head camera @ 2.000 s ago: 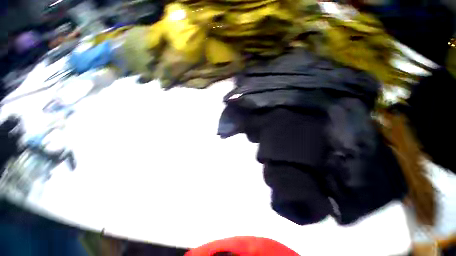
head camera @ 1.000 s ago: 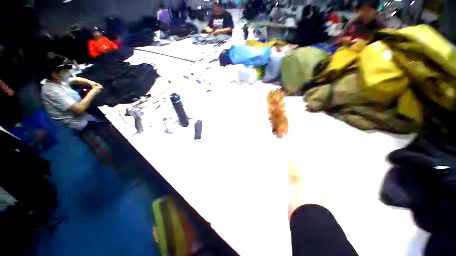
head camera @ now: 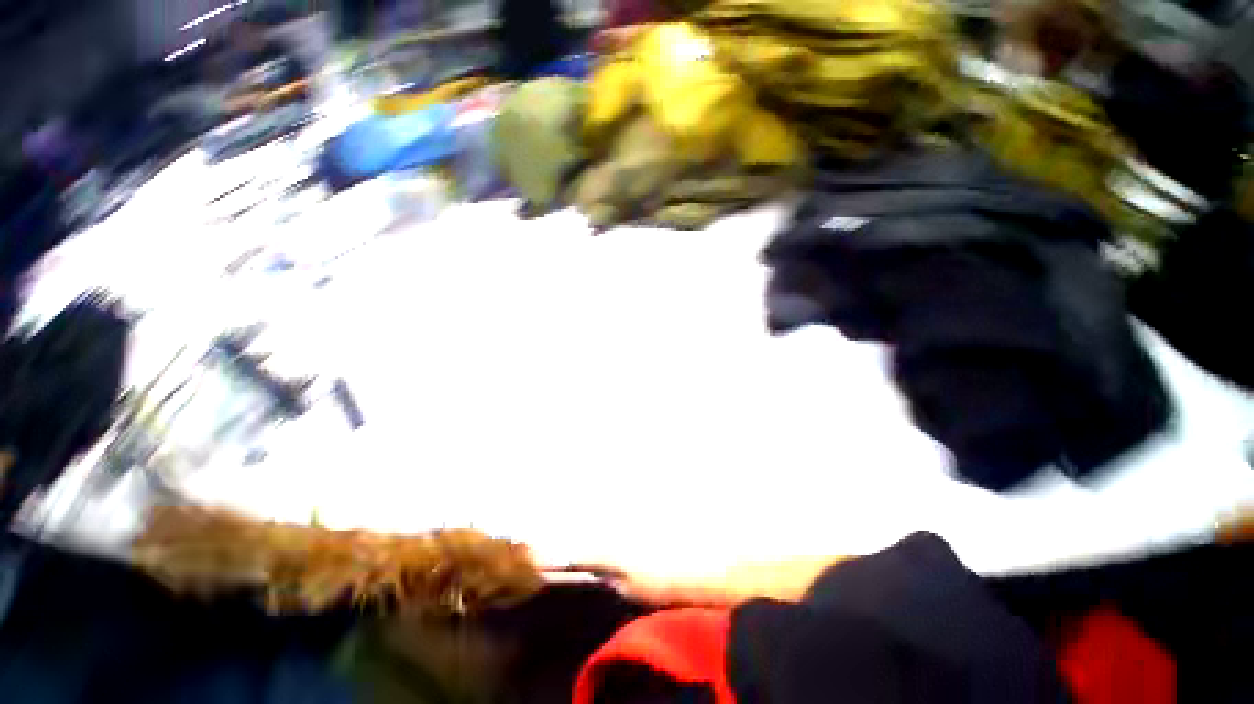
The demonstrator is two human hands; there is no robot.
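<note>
My right hand [head camera: 722,580], blurred and washed out by glare, is low in the picture at the white table's near edge [head camera: 1100,547]. A dark sleeve [head camera: 894,626] covers its arm. It appears closed on the thin handle of a brown, fluffy brush-like thing [head camera: 351,561], which extends left along the near edge. The fingers are not clear. My left hand is not in view. A pile of dark garments [head camera: 976,303] lies on the table at the right.
Yellow and olive garments [head camera: 811,76] are heaped at the back. A blue bundle [head camera: 389,142] lies at the back left. Small blurred items [head camera: 248,392] lie at the left. Red cloth [head camera: 660,653] shows at the bottom, near my body.
My view has swung right since one second ago. The brown thing and my sleeved arm now lie across the near edge; earlier they pointed away over the table.
</note>
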